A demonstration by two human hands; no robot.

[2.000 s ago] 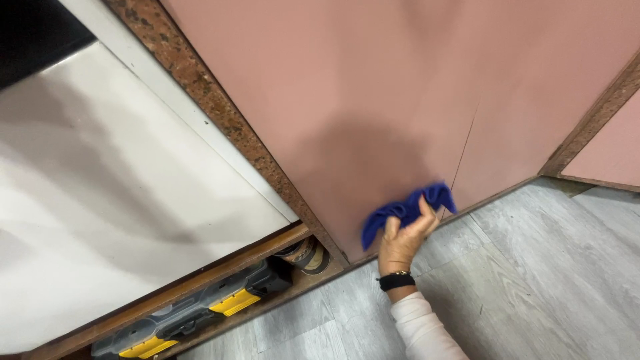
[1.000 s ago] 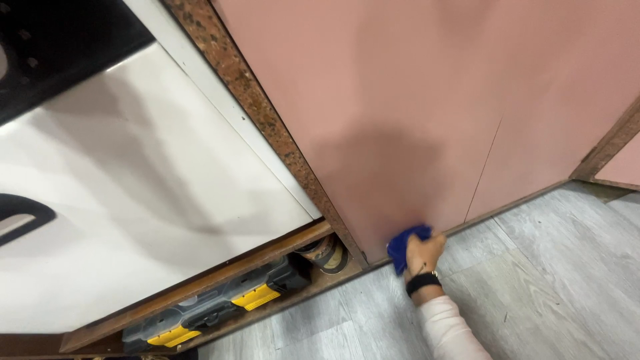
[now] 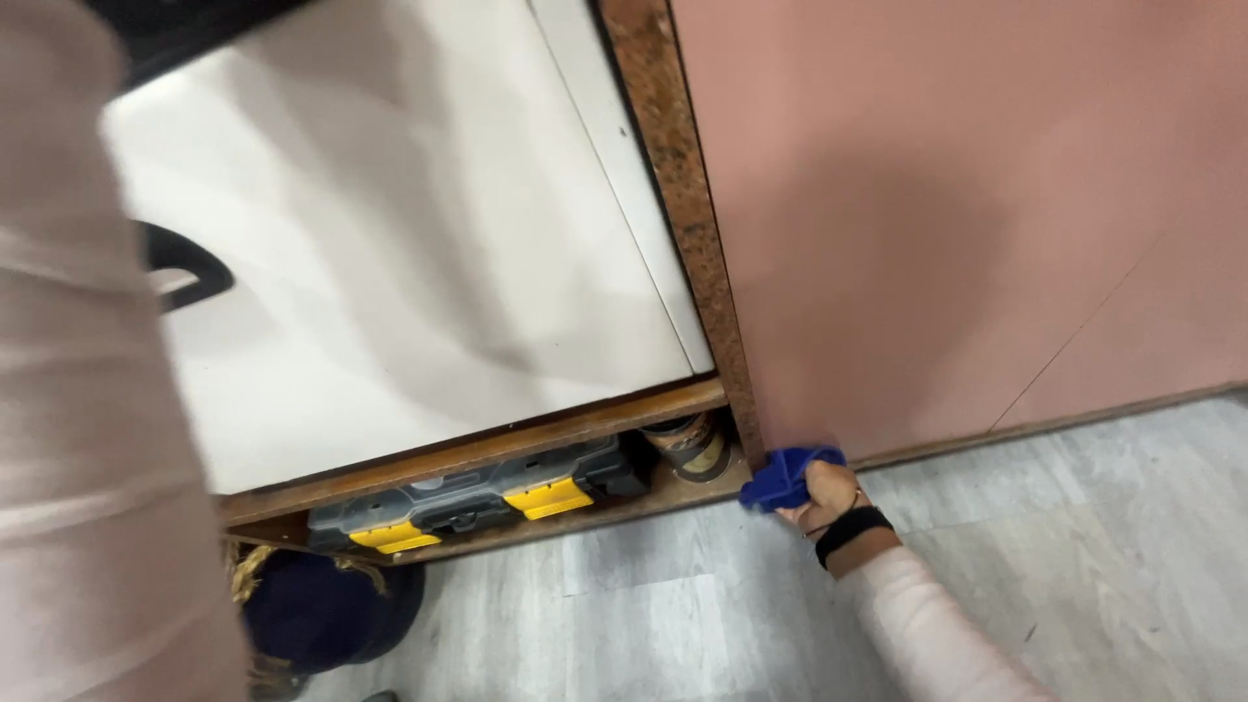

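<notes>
My right hand, with a black band at the wrist, grips a blue cloth. The cloth lies against the bottom left corner of a pink cabinet panel, where the speckled brown edge strip comes down to the floor. A light sleeve covers that forearm. Along the left edge of the view a large light sleeve rises close to the camera, in front of the white appliance door; the left hand itself is out of view.
A white door with a black handle stands left. Beneath it, a low wooden shelf holds a grey and yellow toolbox and a can. A dark blue bundle rests on the grey wood-look floor.
The right hand has moved the cloth left along the panel's bottom edge to its corner. A light sleeve has come into view at the left. The view has shifted left.
</notes>
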